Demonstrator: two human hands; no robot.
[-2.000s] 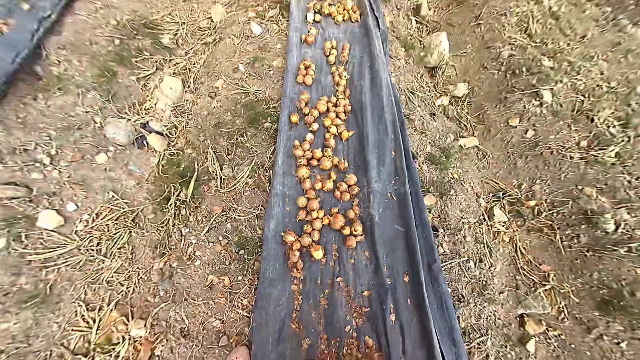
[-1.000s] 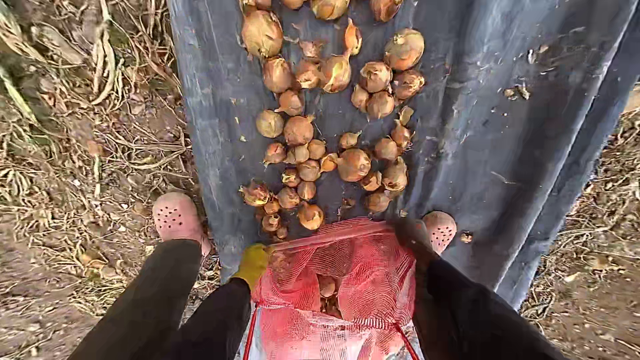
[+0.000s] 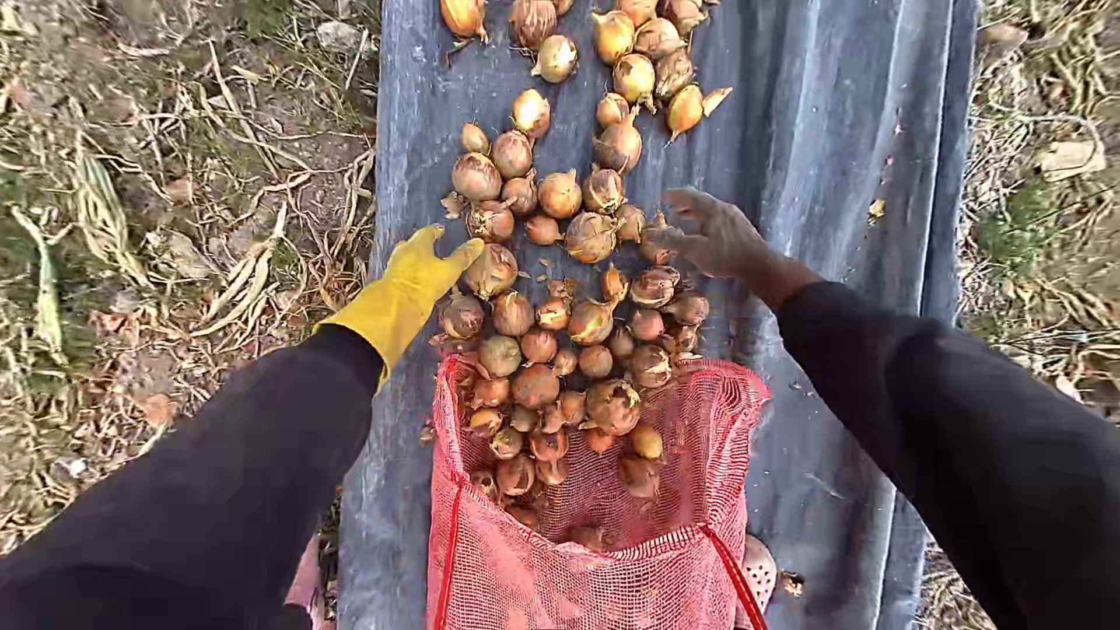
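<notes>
A red mesh sack (image 3: 577, 577) lies with its mouth spread wide on the dark sheet, and several onions (image 3: 612, 407) rest in its opening. More onions (image 3: 560, 194) lie in a band beyond the mouth. My left hand (image 3: 420, 276), in a yellow rubber glove, is at the left edge of that band, fingers apart, its thumb beside a large onion (image 3: 491, 269). On the right side, my right hand (image 3: 713, 236) is bare, fingers spread, at an onion (image 3: 656, 245); whether it touches is unclear. Neither hand grips anything.
The dark plastic sheet (image 3: 840, 157) runs lengthwise under everything and has folds along its right side. Dry stalks and soil (image 3: 219, 219) border it on the left, with more dry plants and a stone (image 3: 1072, 159) on the right. A pink clog (image 3: 759, 569) shows beside the sack.
Both hands have moved from the sack's rim forward to either side of the onions. The sack's mouth now lies spread with several onions in it. The view has shifted greatly since the first frame.
</notes>
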